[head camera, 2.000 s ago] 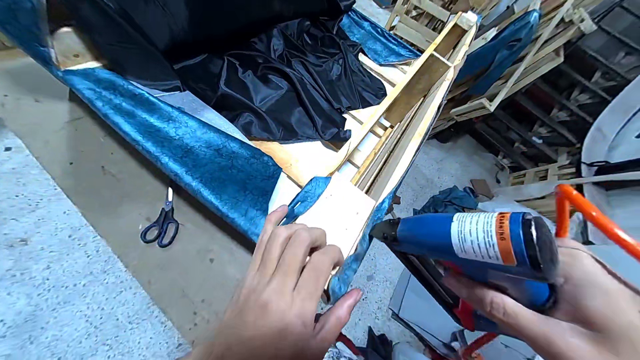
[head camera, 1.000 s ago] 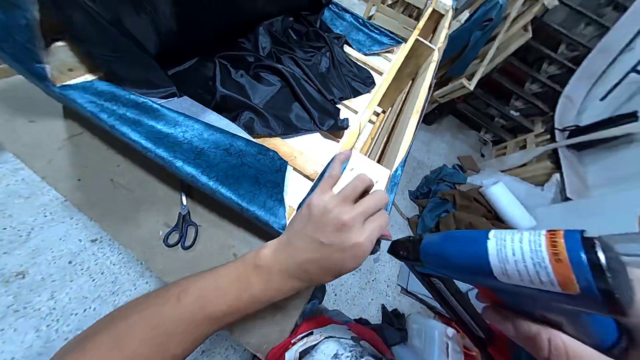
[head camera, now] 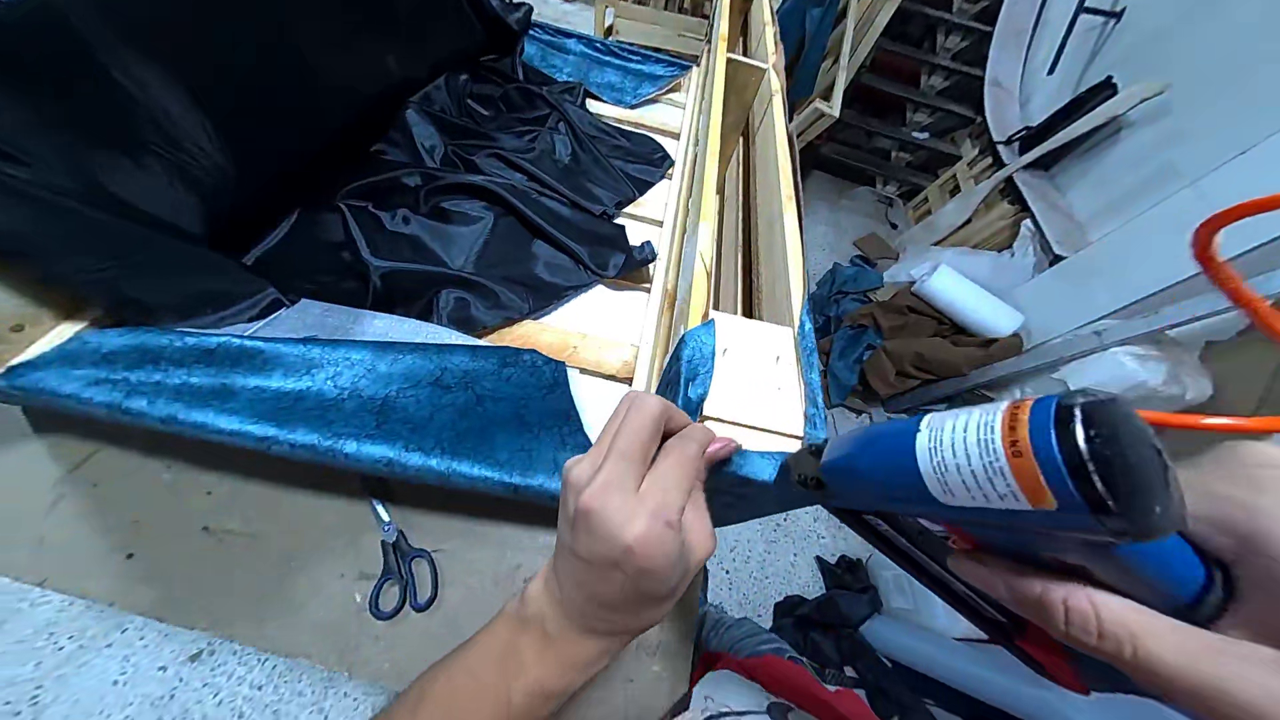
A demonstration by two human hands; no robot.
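My left hand (head camera: 640, 510) pinches the edge of the blue upholstery fabric (head camera: 400, 410) at the corner of a wooden furniture frame (head camera: 755, 380). My right hand (head camera: 1110, 610) is wrapped around a blue pneumatic staple gun (head camera: 960, 465), partly hidden behind its body. The gun's dark nose meets the folded fabric at the frame's end, just right of my left fingers. An orange air hose (head camera: 1240, 270) runs at the far right. Black lining cloth (head camera: 480, 210) lies bunched over the frame's slats. Whether the trigger is pressed cannot be seen.
Black-handled scissors (head camera: 402, 575) lie on the brownish work surface (head camera: 250, 560) at lower left. Brown and blue cloth scraps (head camera: 890, 345) and a white roll (head camera: 968, 300) are on the floor at right. More wooden frames (head camera: 850, 60) stand behind.
My left hand has gone from spread fingers to pinching the fabric at the corner. The staple gun's nose, apart from the frame one second ago, is now against the fabric there.
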